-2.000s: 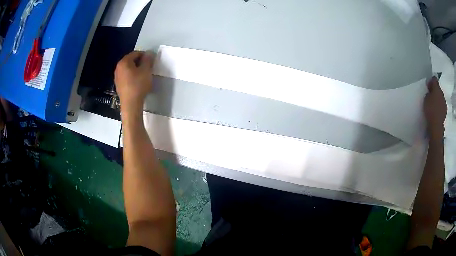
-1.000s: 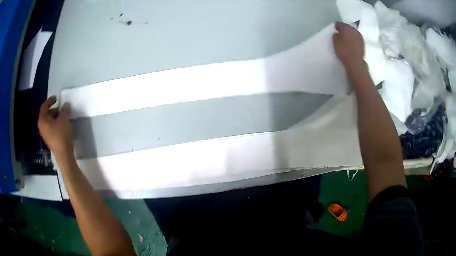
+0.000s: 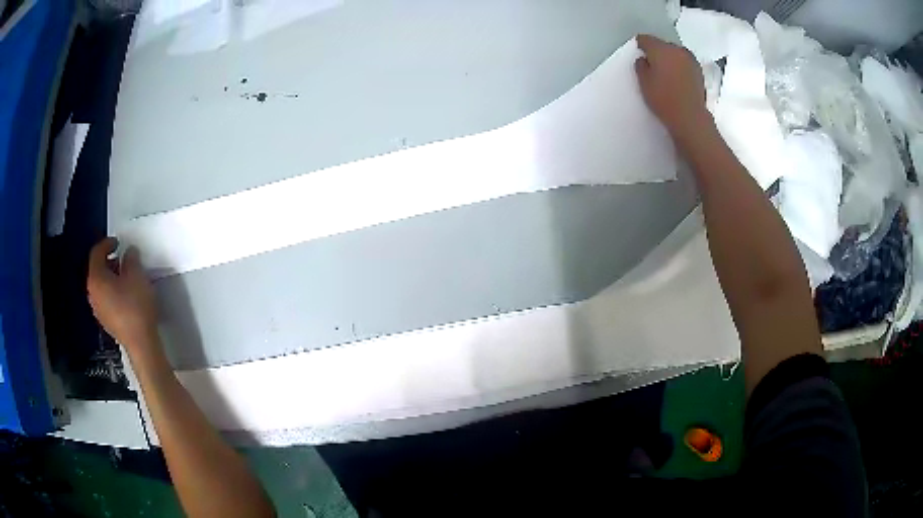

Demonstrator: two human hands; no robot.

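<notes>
A long white facing piece [image 3: 395,192] lies across the grey feed table [image 3: 334,91], narrow at the left and flaring at the right. My left hand [image 3: 119,288] is at its narrow left end, fingertips on the corner. My right hand [image 3: 670,86] holds the upper corner of its wide end. A second white facing piece [image 3: 455,364] lies nearer me along the table's front edge, apart from the first for most of its length. My right forearm covers part of its wide end. Whether interlining lies under either piece cannot be told.
The blue press [image 3: 22,233] with its dark opening stands at the left, a small white piece [image 3: 67,177] in it. Tangled white scraps and clear plastic [image 3: 810,152] heap at the right over a pale-rimmed bin [image 3: 855,344]. An orange item [image 3: 703,444] lies on the green floor.
Since one second ago, the held piece's wide end has moved left and away from the nearer piece, widening the gap. The view has shifted slightly. Both hands stay at its ends.
</notes>
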